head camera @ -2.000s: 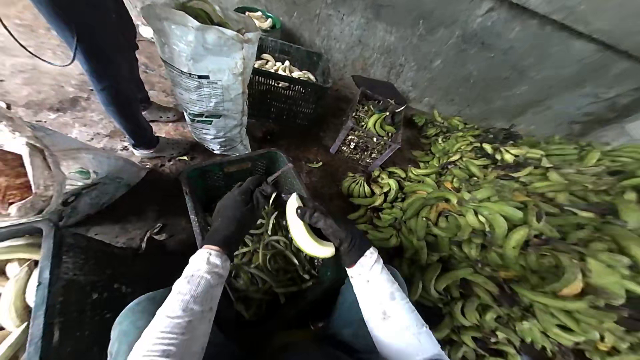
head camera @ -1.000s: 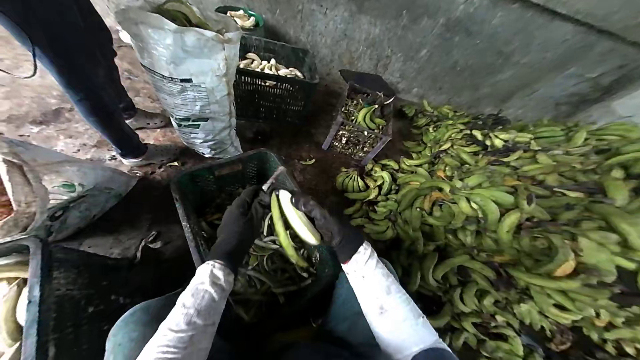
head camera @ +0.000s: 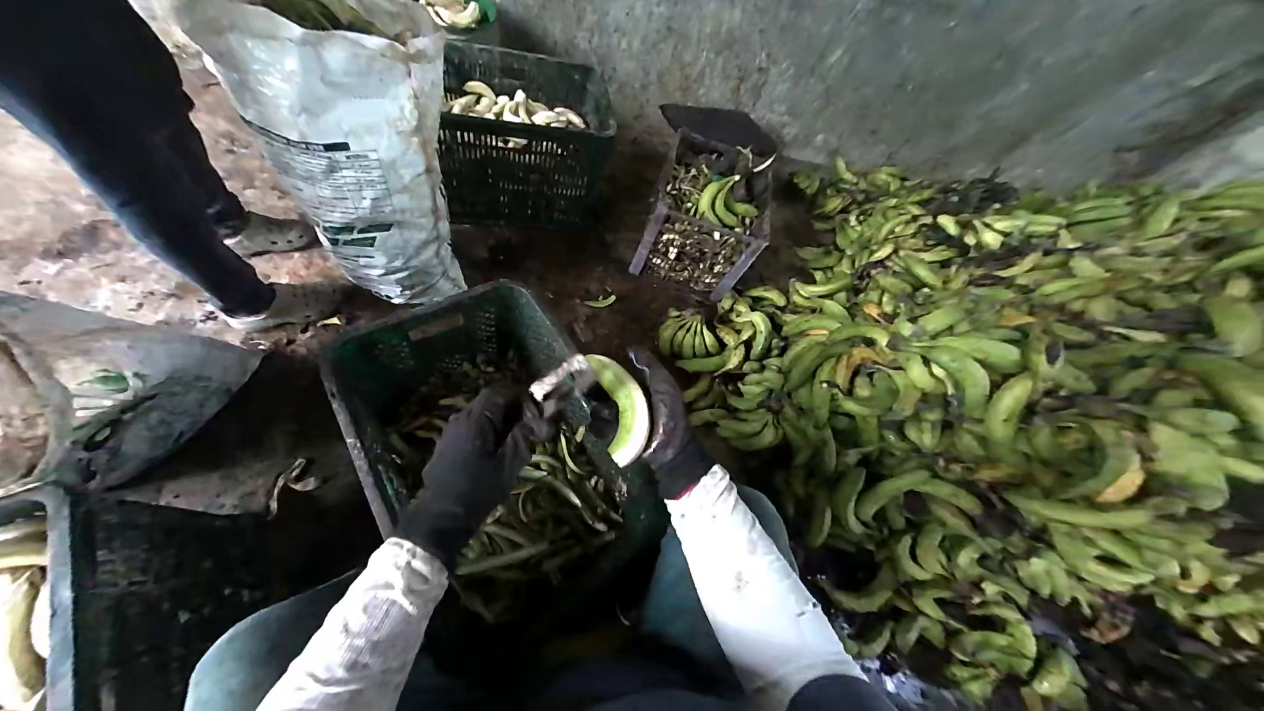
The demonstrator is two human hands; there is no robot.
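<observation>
My right hand [head camera: 664, 420], in a dark glove, holds a curved green plantain [head camera: 622, 410], partly peeled, over the right rim of a dark green plastic crate [head camera: 346, 380]. In my left hand [head camera: 474, 464], also gloved, is a small tool [head camera: 561, 377] with a pale, worn end, close to the plantain's left side; its exact kind cannot be told. Strips of green peel [head camera: 538, 504] lie in the crate below both hands. A large heap of green plantains [head camera: 948, 375] spreads over the floor at the right.
A person's legs [head camera: 148, 168] stand at upper left beside a full white sack [head camera: 365, 178]. Behind is a crate [head camera: 523, 158] of peeled plantains. A small box [head camera: 696, 252] of scraps stands near the wall. Another sack [head camera: 148, 395] and a crate [head camera: 59, 612] are at left.
The plantain has turned in my right hand, and a long strip of green peel beside it one second ago is no longer there. My hands have moved slightly apart.
</observation>
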